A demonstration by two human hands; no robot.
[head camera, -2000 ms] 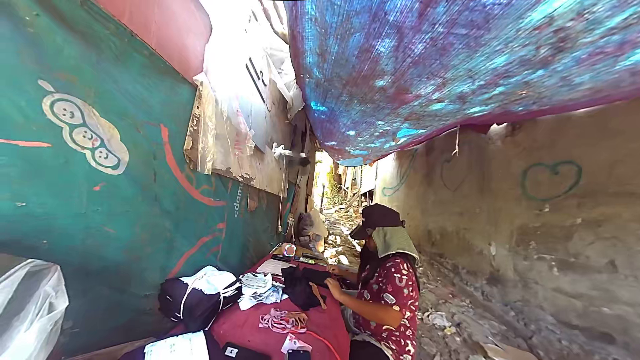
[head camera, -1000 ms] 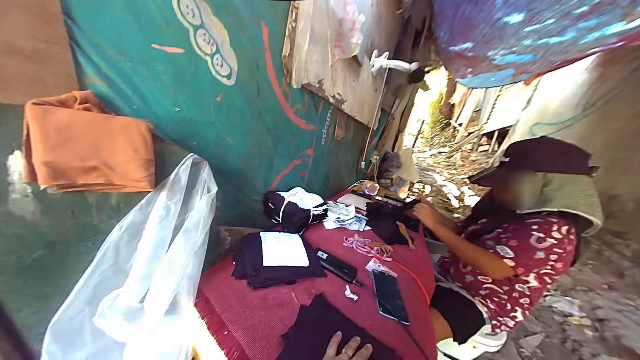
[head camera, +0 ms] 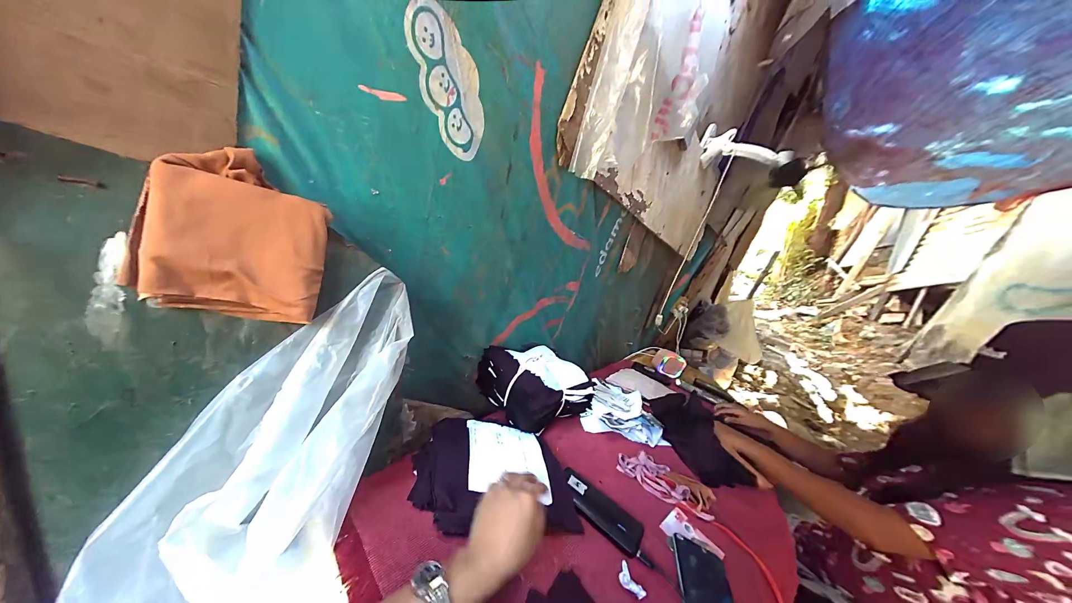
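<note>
My left hand point(head camera: 507, 523), a watch on its wrist, reaches in from the bottom edge. Its curled fingers are at the lower edge of a white paper point(head camera: 498, 452), which lies on a stack of black cloth pieces point(head camera: 440, 481); whether they grip anything is hidden. Right of the stack lies a black device point(head camera: 605, 512), perhaps a phone. Part of another black cloth point(head camera: 563, 589) shows at the bottom edge. Behind the stack sits a tied black cloth bundle point(head camera: 532, 398) with white strips and paper. My right hand is out of view.
A translucent plastic bag point(head camera: 276, 486) hangs at the left. On the red-covered table point(head camera: 402, 536) are pink straps point(head camera: 645, 473), a smartphone point(head camera: 702, 569), an orange cord and folded papers point(head camera: 620, 410). At the right, a co-worker's hands point(head camera: 741, 435) touch black cloth.
The view has swung left and down since the oldest frame. One second ago a hand lay spread on the black cloth at the bottom; now a hand is at the paper-topped stack.
</note>
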